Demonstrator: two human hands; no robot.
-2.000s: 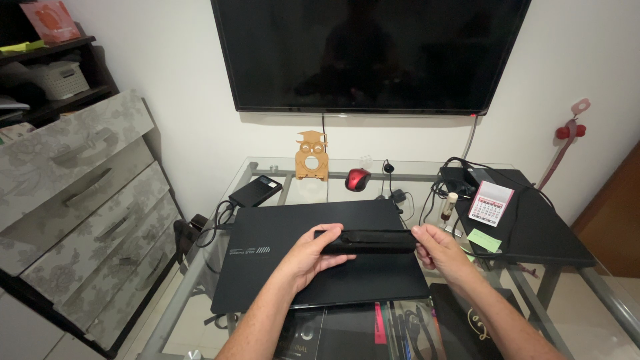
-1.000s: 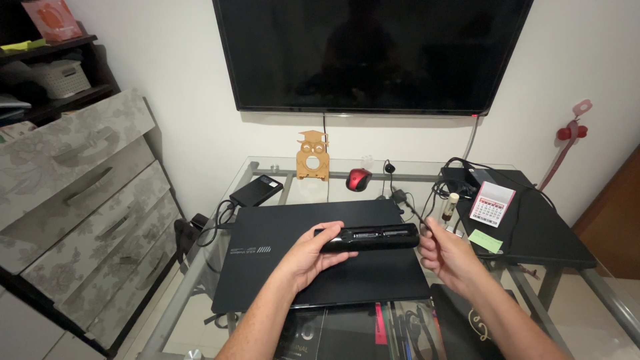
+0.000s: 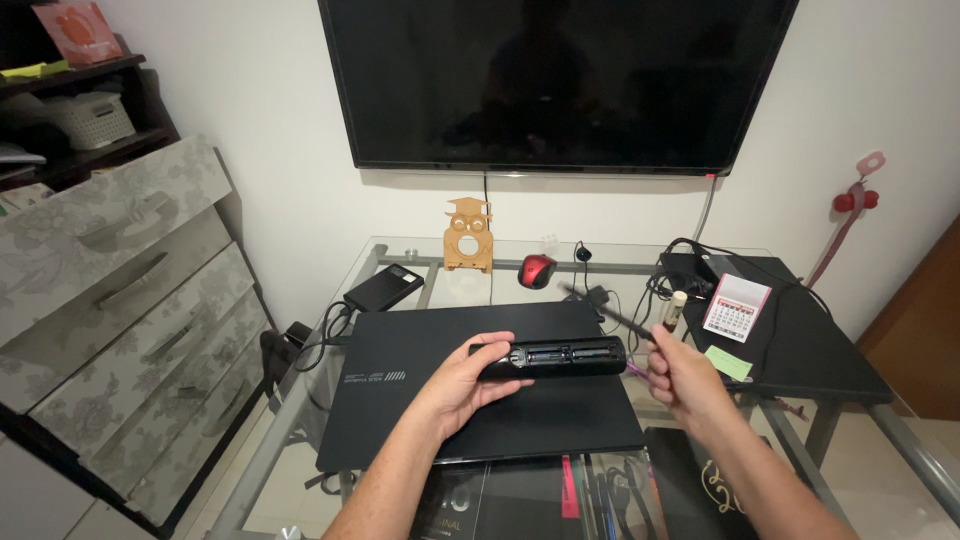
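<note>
My left hand (image 3: 469,379) grips the left end of a glossy black cylindrical case (image 3: 600,355), probably a remote control, held level above a closed dark Asus Vivobook laptop (image 3: 390,420). A long battery compartment in its upper face is uncovered, and what look like batteries lie inside. To its right, my right hand (image 3: 679,375) pinches one end of a thin dark strip (image 3: 619,315), likely the compartment's cover. The strip is blurred and slants up to the left, apart from the case. Beyond the laptop sit a red and black mouse (image 3: 536,271) and a wooden owl figure (image 3: 469,236).
A black external drive (image 3: 384,288) with a cable lies back left. At right, a black panel (image 3: 817,337) carries cables, a small calendar (image 3: 737,307) and a green note (image 3: 727,363); a small vial (image 3: 674,309) stands near its edge. A television (image 3: 562,82) hangs behind the glass desk (image 3: 262,465).
The dark strip has come off the case and is in my right hand, which has moved a little to the right. The battery compartment is now exposed. My left hand keeps its hold.
</note>
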